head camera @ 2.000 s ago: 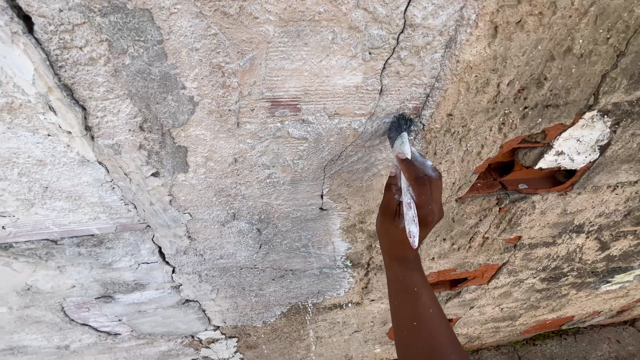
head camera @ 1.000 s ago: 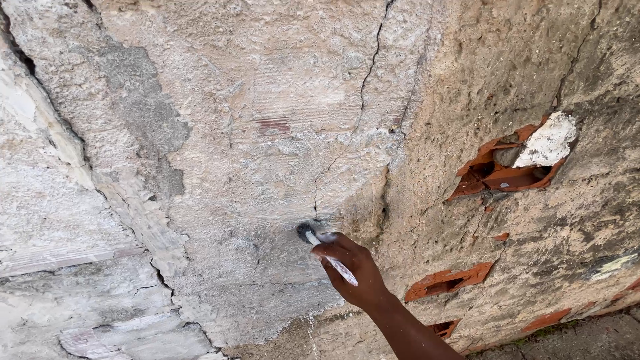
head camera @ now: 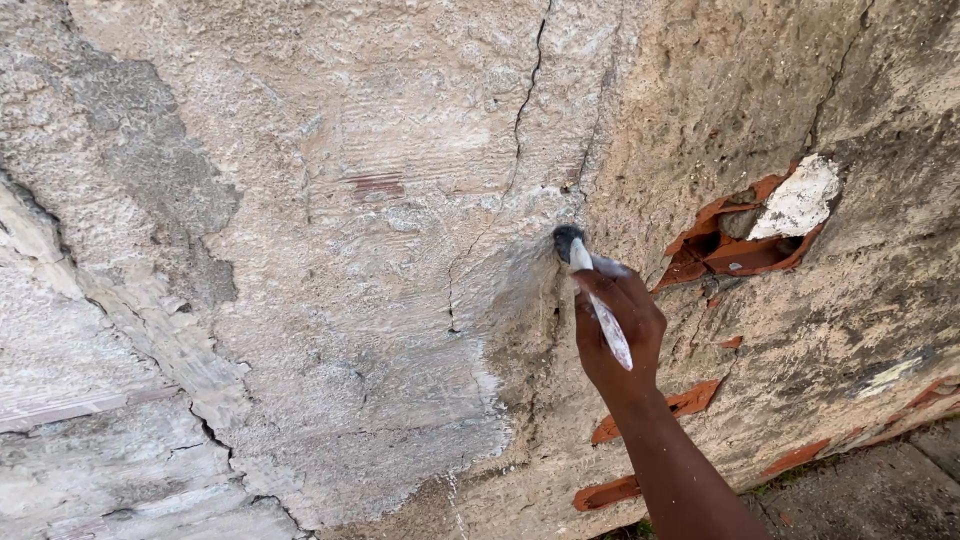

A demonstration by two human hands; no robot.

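Observation:
My right hand grips a paintbrush by its white, paint-smeared handle. The brush's dark bristles touch a rough plastered wall, right where the whitish coated area meets bare tan plaster. A thin crack runs down from the top, to the upper left of the bristles, and fades into a finer line that ends left of the hand. White paint marks my fingers. My left hand is out of the frame.
Right of my hand, a broken hole exposes orange hollow brick, with a white chunk at its upper edge. More brick patches show lower down. A long crack crosses the lower left. Paving lies at the bottom right.
About two seconds ago the brush was beside the upper crack; one second ago it was at the crack's lower end. Since then my right hand has moved up and right along the wall.

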